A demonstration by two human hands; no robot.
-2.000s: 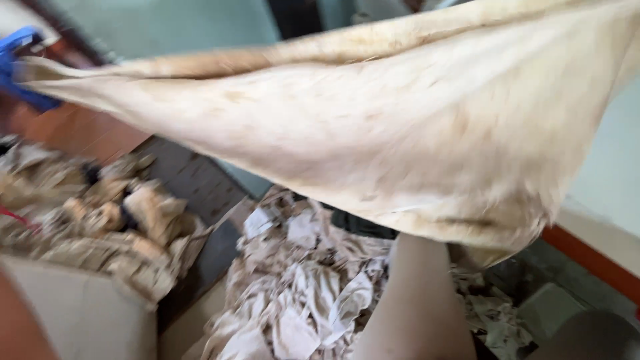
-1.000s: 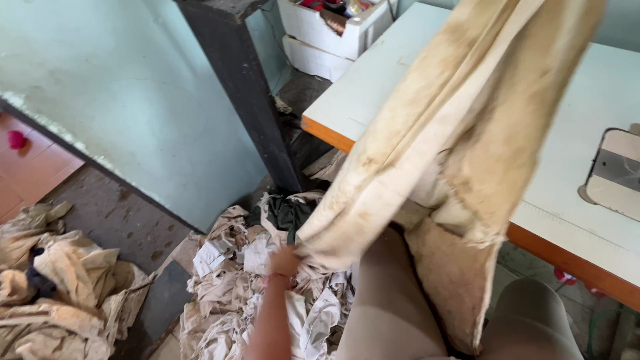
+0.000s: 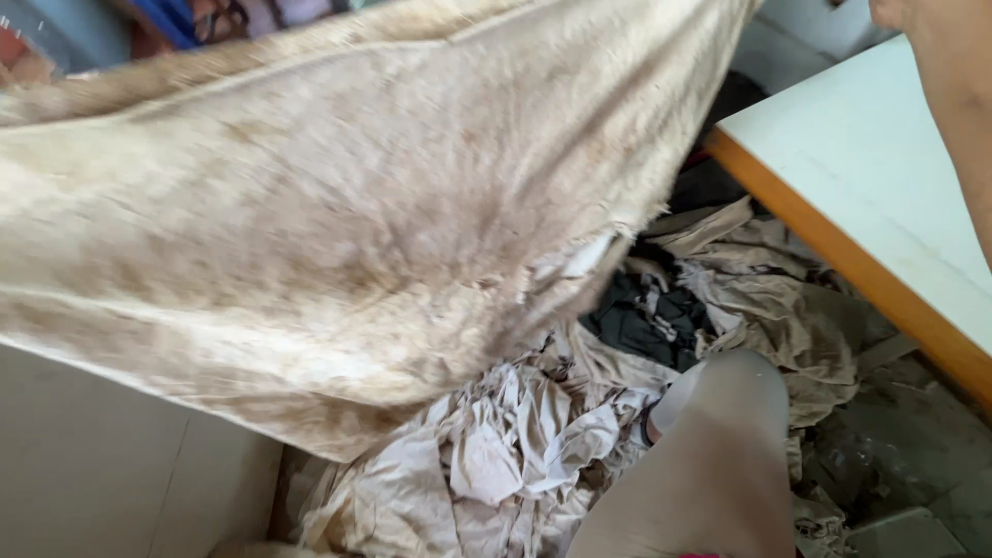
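A large stained cream cloth [image 3: 372,201], with frayed edges and a torn spot at its lower right, stretches from the left edge across the upper middle, blurred by motion. Its upper right corner leaves the view at the top. My right hand [image 3: 891,14] is at the top right, cut off by the frame and close to that corner; what its fingers do is hidden. My left hand is out of view. Beneath the cloth lies a heap of crumpled pale fabric scraps [image 3: 496,457], with a dark green cloth [image 3: 651,318] among them.
A white tabletop [image 3: 860,147] with an orange-brown edge stands at right. My covered knee [image 3: 728,411] rises beside the scraps. A tan panel [image 3: 93,449] is at lower left. More tan cloth [image 3: 783,325] lies beneath the table edge. Blue and coloured items show at top left.
The cloth hung over the table at right one second ago; now it spreads out to the left. A hand seen at its lower end then is no longer there. The view has swung.
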